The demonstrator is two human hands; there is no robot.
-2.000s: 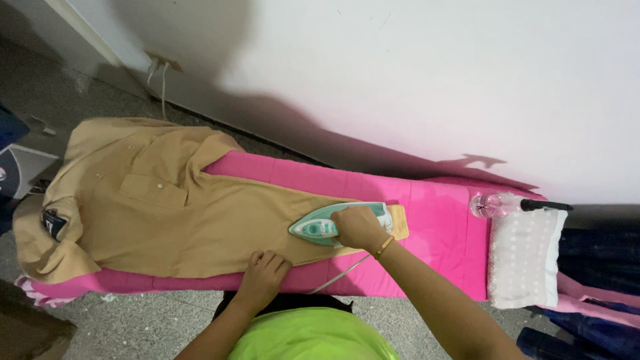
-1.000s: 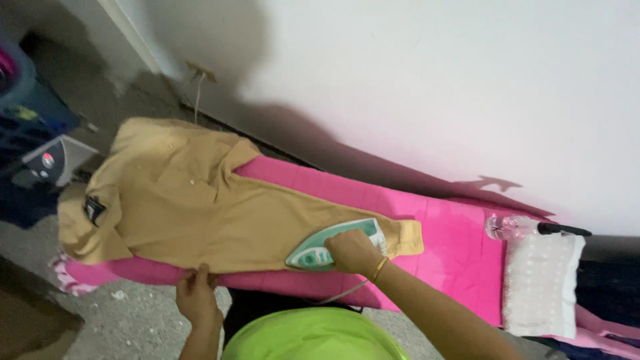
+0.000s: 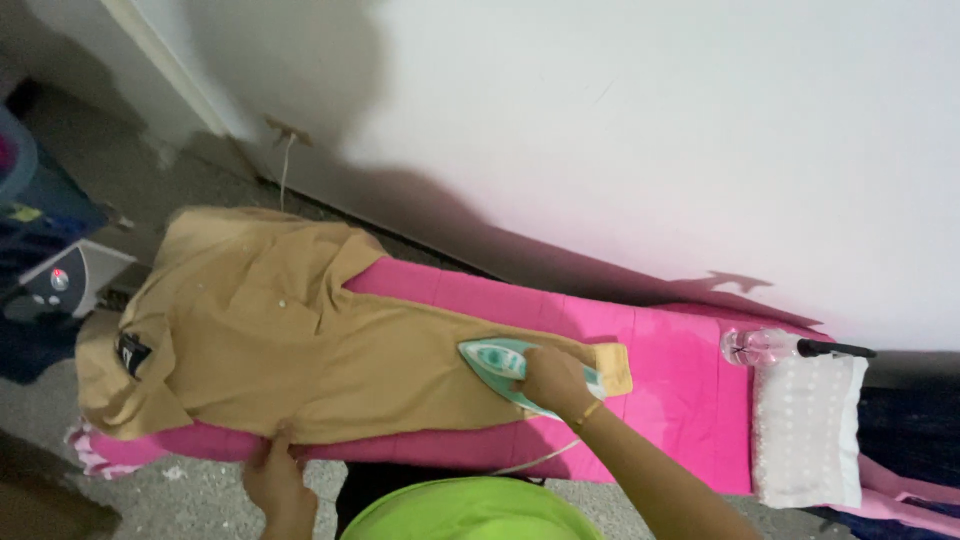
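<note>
A tan long-sleeved shirt (image 3: 375, 367) lies along a pink padded ironing board (image 3: 667, 390), its collar to the left and its cuff (image 3: 613, 369) to the right. My right hand (image 3: 556, 381) grips the handle of a green and white clothes iron (image 3: 487, 360), whose tip points left on the sleeve near the cuff. At the shirt's near edge, my left hand (image 3: 279, 472) pinches the fabric between thumb and fingers. The iron's white cord (image 3: 536, 459) runs down off the board's near side.
A clear spray bottle (image 3: 757, 347) with a black top lies at the right, beside a folded white cloth (image 3: 808, 431). A wall (image 3: 637, 165) stands along the far side, with an outlet (image 3: 288, 130) and cord. At the left are a basket (image 3: 45, 187) and a grey device (image 3: 71, 277).
My left hand has moved left along the shirt's near edge and now pinches it; two seconds ago it lay on the fabric near the iron. The view has shifted.
</note>
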